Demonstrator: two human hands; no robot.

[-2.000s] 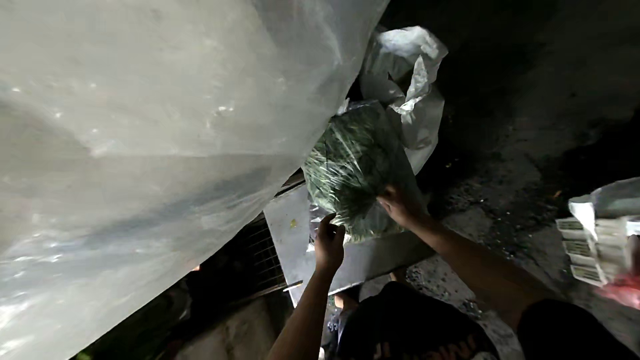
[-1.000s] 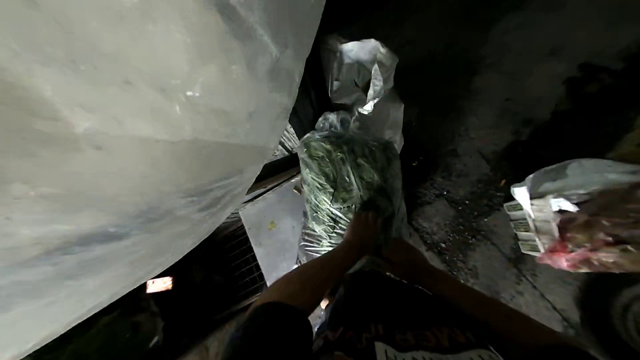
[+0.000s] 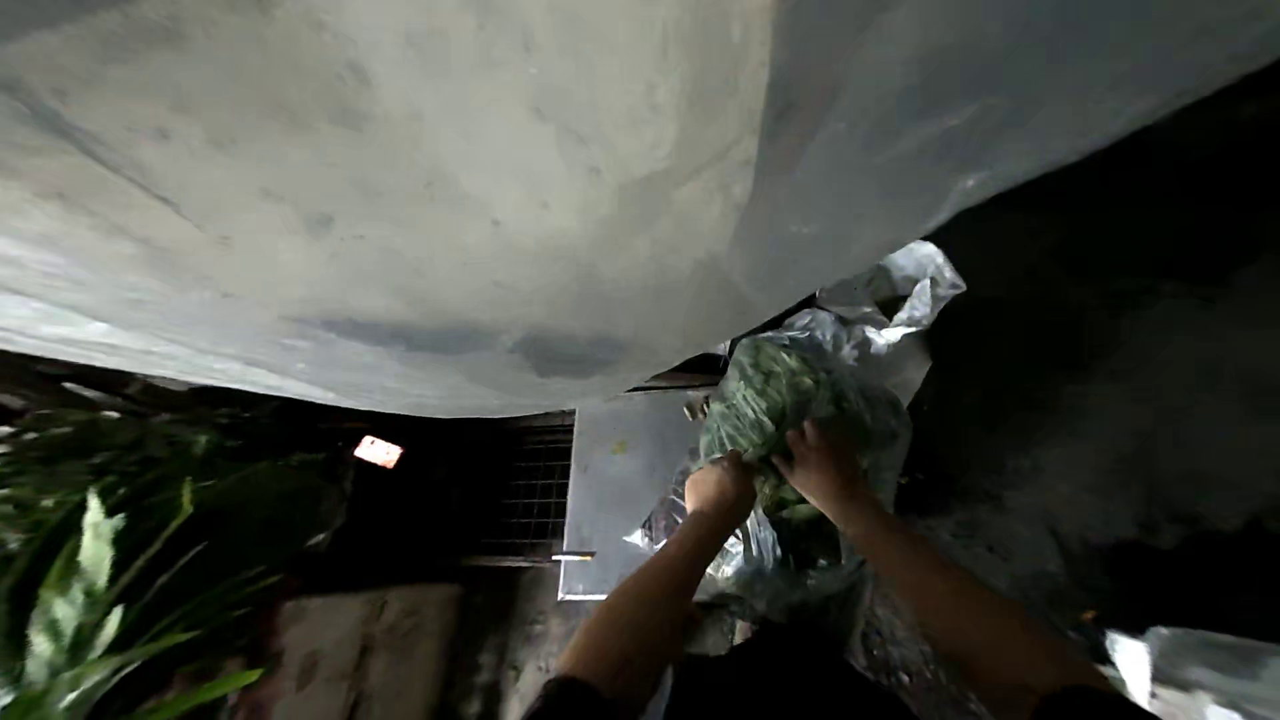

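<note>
A clear plastic bag packed with leafy greens [image 3: 775,385] lies on a flat grey panel [image 3: 625,440], close in front of me. My left hand [image 3: 722,488] is closed on the plastic at the near left of the bulge of leaves. Just right of it, my right hand [image 3: 820,465] rests against the bag with its fingers bent; whether it grips the plastic is hard to tell. Between and below the hands the plastic is parted and darker leaves show. A crumpled whitish plastic sack [image 3: 915,290] adjoins the bag's far end.
A big pale plastic sheet [image 3: 450,200] hangs across the upper view. A dark wire grid [image 3: 525,490] lies left of the panel, and long-leaved plants [image 3: 100,570] stand at far left. A small lit rectangle [image 3: 378,451] shines nearby. More plastic [image 3: 1200,660] lies at lower right.
The bag's near end is now parted, with leaves showing below my hands. My hands have moved from its near edge onto the leaves. The view has swung left.
</note>
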